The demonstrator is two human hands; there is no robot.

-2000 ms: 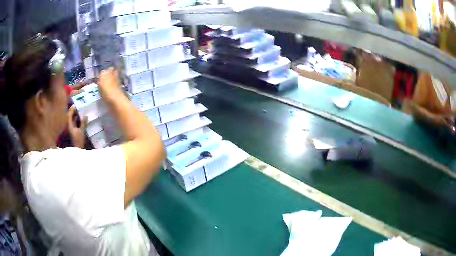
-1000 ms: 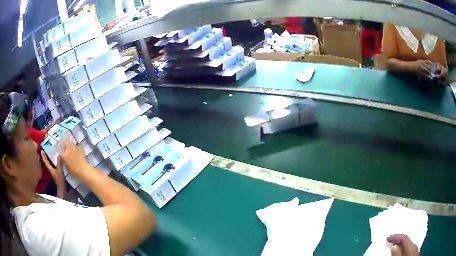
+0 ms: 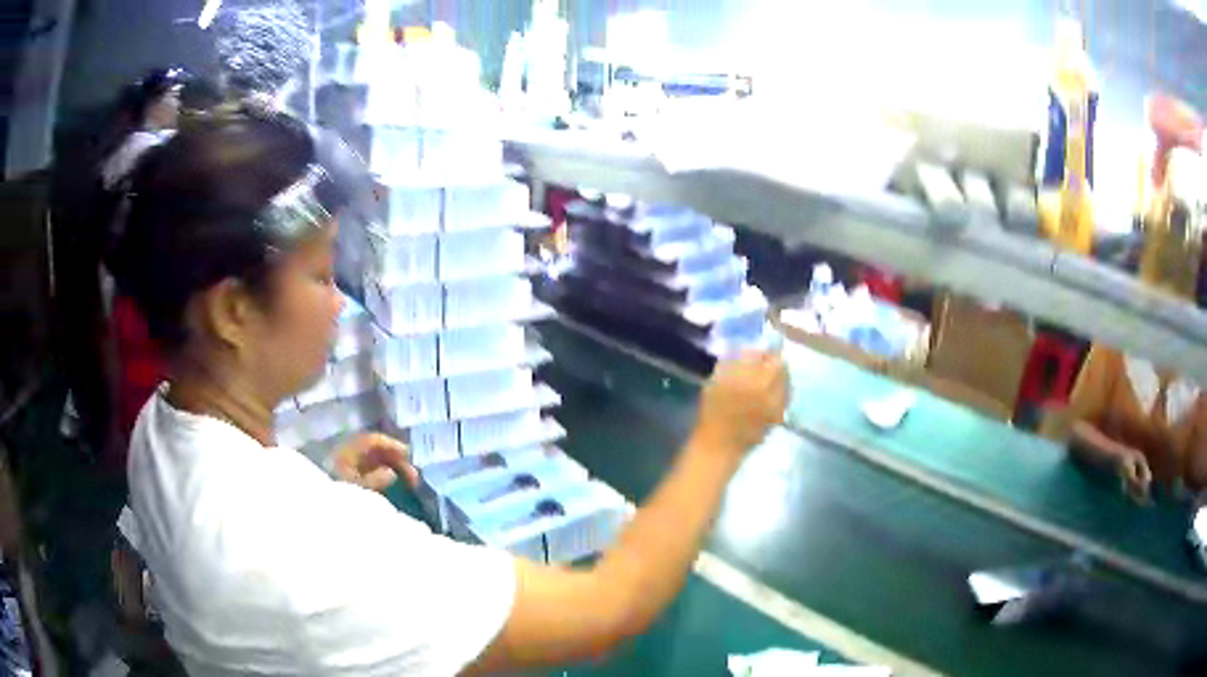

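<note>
Neither of my hands is in the picture. The top of a white sheet or wrapping (image 3: 794, 664) shows at the bottom edge, on the green bench top (image 3: 682, 641); the rest of it is cut off. Left of it, a person in a white shirt (image 3: 311, 569) stands close and reaches one arm out over the belt. Behind that arm, white-blue printed boxes (image 3: 463, 284) stand in a tall stack, with flatter ones at its foot showing a dark handheld item printed on top.
A dark green conveyor belt (image 3: 847, 529) runs behind the bench past a pale rail (image 3: 781, 611). A loose box (image 3: 1039, 585) lies on it. Across it are more stacked boxes (image 3: 708, 271), a white wad (image 3: 887, 409) and a person in orange (image 3: 1149, 410). A grey shelf beam (image 3: 821, 218) crosses above.
The view has swung left and up. My hand, seen on the right white stack one second ago, is out of view. The neighbour's arm has moved from the boxes out over the belt.
</note>
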